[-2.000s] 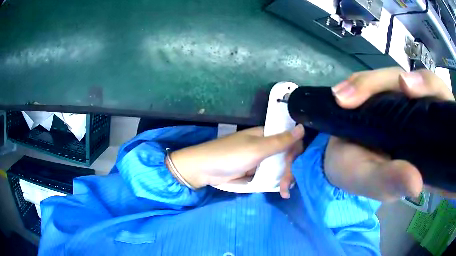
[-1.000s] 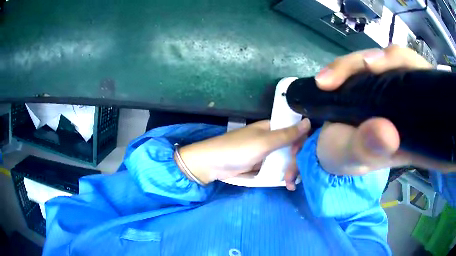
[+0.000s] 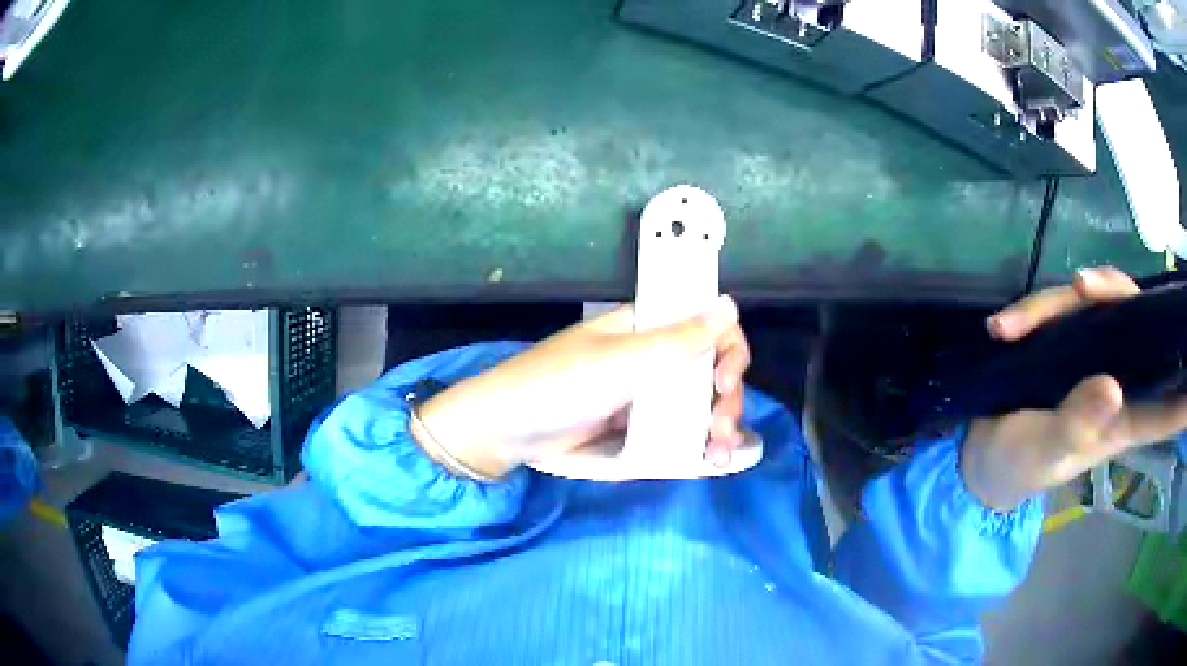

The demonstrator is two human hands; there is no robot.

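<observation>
The white stand body (image 3: pixel 676 280) is held upright at the bench edge, its base against my blue smock. Its round arm end points up and shows several small holes. My left hand (image 3: pixel 625 377) is wrapped around the arm just above the base. My right hand (image 3: pixel 1074 403) is at the right, holding the black electric screwdriver (image 3: pixel 1041 349) away from the stand. The screwdriver's tip is hard to make out against the dark background.
The green bench (image 3: pixel 326 156) spans the view. Pale boxes with metal mechanisms (image 3: pixel 1035 72) stand at the back right, with a white part (image 3: pixel 1140 163) beside them. Dark green crates (image 3: pixel 306 377) holding white pieces are below left.
My right hand has drawn the screwdriver off the arm end and moved right. The stand has turned so its holed face shows, and my left hand still grips it.
</observation>
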